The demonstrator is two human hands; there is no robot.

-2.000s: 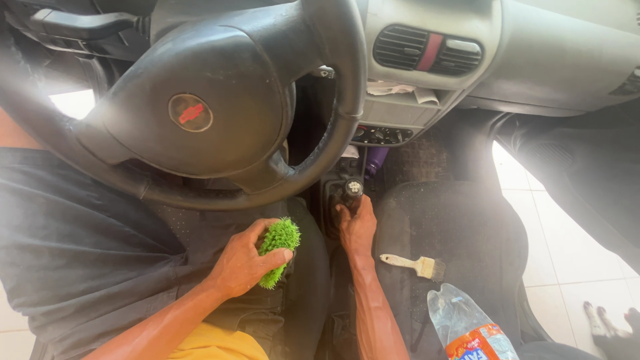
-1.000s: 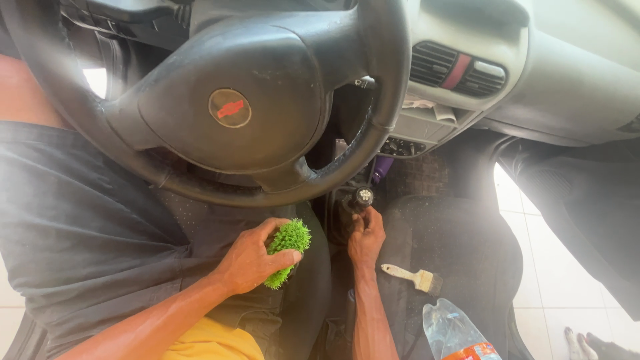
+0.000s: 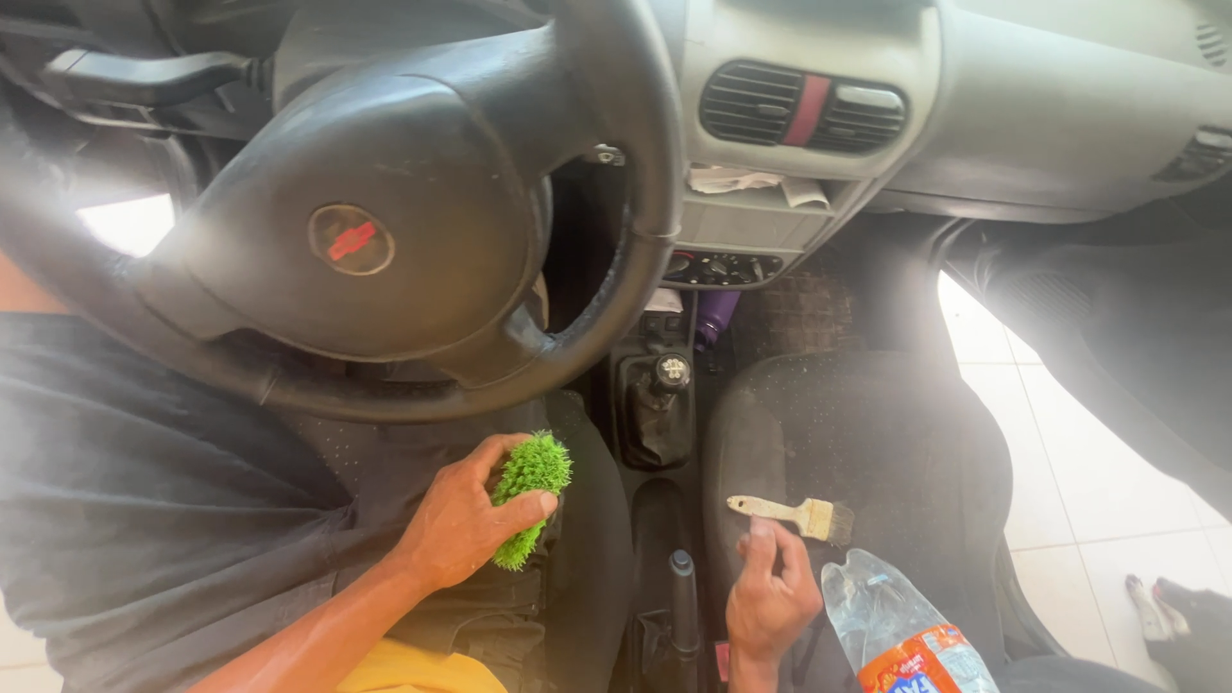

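Observation:
My left hand (image 3: pixel 472 510) holds a bright green bristly scrubbing brush (image 3: pixel 532 496) over my lap, below the steering wheel (image 3: pixel 404 241). My right hand (image 3: pixel 770 587) is at the near left part of the passenger seat (image 3: pixel 895 433), its fingertips just at the handle of a flat paintbrush (image 3: pixel 808 515); whether they touch it I cannot tell. The paintbrush lies on the seat, bristles to the right. A clear plastic bottle (image 3: pixel 905 616) with an orange label lies right of my hand. The gear lever knob (image 3: pixel 672 371) stands between the seats, with no hand on it.
The handbrake lever (image 3: pixel 682 597) rises between the seats. A purple object (image 3: pixel 714 316) lies beside the console, and papers (image 3: pixel 736 180) sit in the dashboard shelf (image 3: pixel 760 217). Past the open passenger side is a tiled floor (image 3: pixel 1088 462) with an animal's paws (image 3: pixel 1150 606).
My right hand has let go of the gear knob and moved back and right to the paintbrush handle. My left hand still holds the green brush.

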